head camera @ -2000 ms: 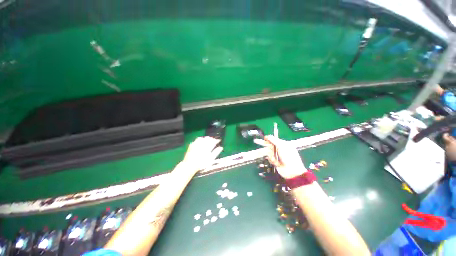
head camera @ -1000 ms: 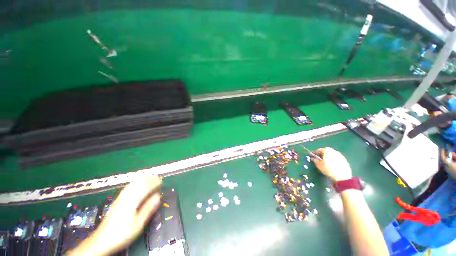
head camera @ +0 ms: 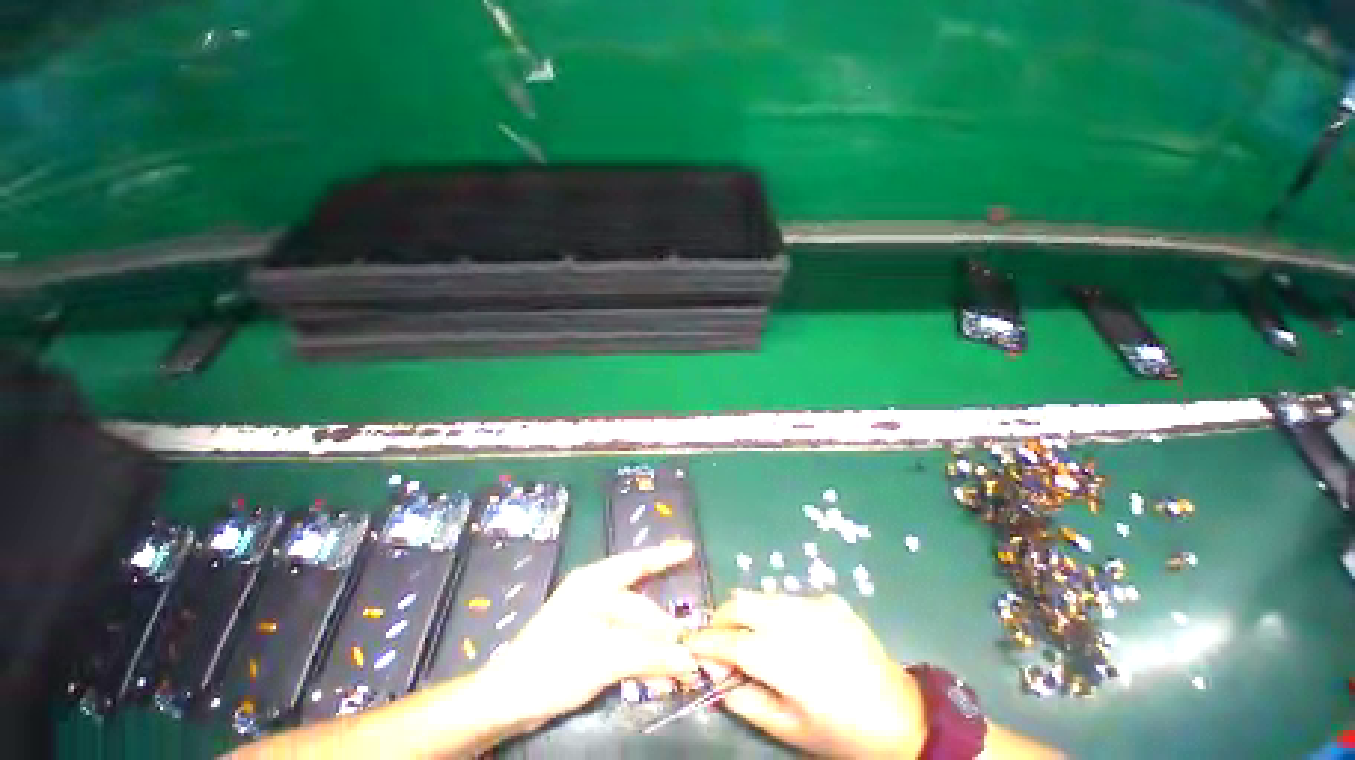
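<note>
A black phone mid-frame (head camera: 654, 512) lies on the worktop in front of me, its lower end partly hidden by my hands. My left hand (head camera: 587, 631) grips it from the left, index finger stretched across its face. My right hand (head camera: 810, 661) is at its lower right, fingertips close to the left hand's, holding thin tweezers (head camera: 687, 710) that point down and left. Small white parts (head camera: 817, 564) lie right of the phone. A glittering pile of amber-and-dark parts (head camera: 1048, 557) lies farther right. Whether a small part is between my fingers cannot be told.
Several phone mid-frames (head camera: 394, 594) stand in a slanted row at left. Behind the white edge strip (head camera: 743, 431), the green belt carries stacked black trays (head camera: 520, 282) and spaced phones (head camera: 991, 308). A dark blurred shape (head camera: 60, 520) fills the left edge. More black parts (head camera: 1323, 446) lie at far right.
The view has turned left. My right hand has moved from beside the amber pile to the phone. My left hand is now on the phone's lower part, and the phone lies apart from the row.
</note>
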